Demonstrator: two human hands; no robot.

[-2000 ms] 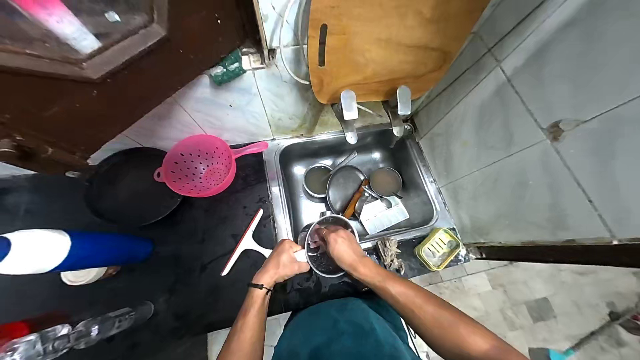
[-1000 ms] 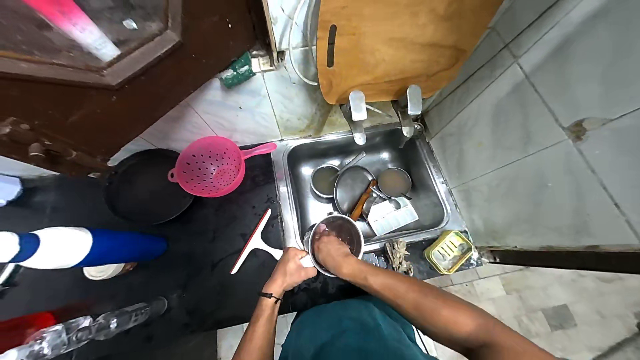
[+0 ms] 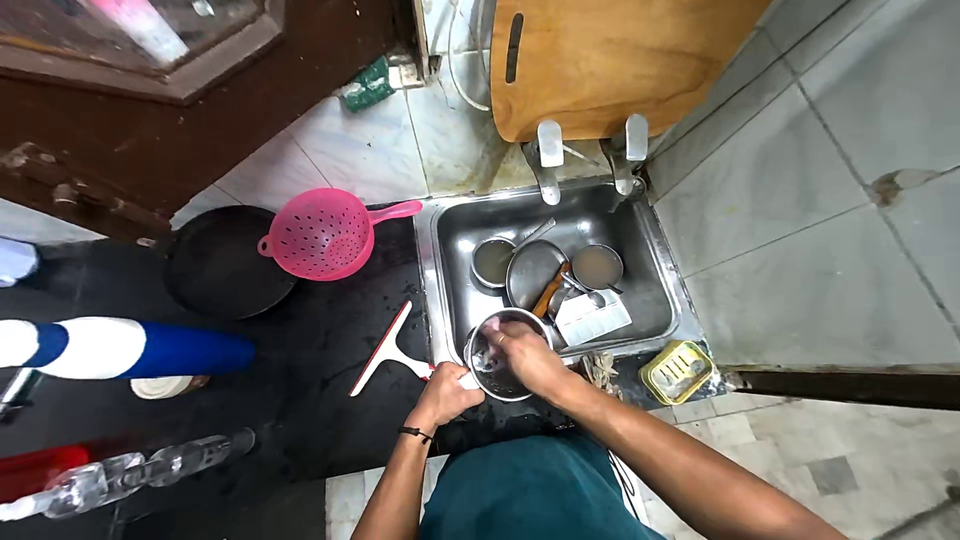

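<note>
My left hand is closed on the white handle of a metal pot, tilted over the front edge of the steel sink. Inside the pot, my right hand holds a pinkish scrubbing pad against the inner wall; its fingers are partly hidden. Behind the pot, the sink holds a metal pan, a small pot of cloudy water, a bowl of murky water, a wooden handle, spoons and a white tray-like piece.
A squeegee, pink colander and black pan lie on the dark counter at left, with a blue-and-white bottle. A yellow soap dish and a fibrous scrubber sit at the right front. Two taps rise behind the sink.
My right hand has shifted within the pot, with the pinkish pad now at its upper left wall. My left hand keeps its hold on the handle.
</note>
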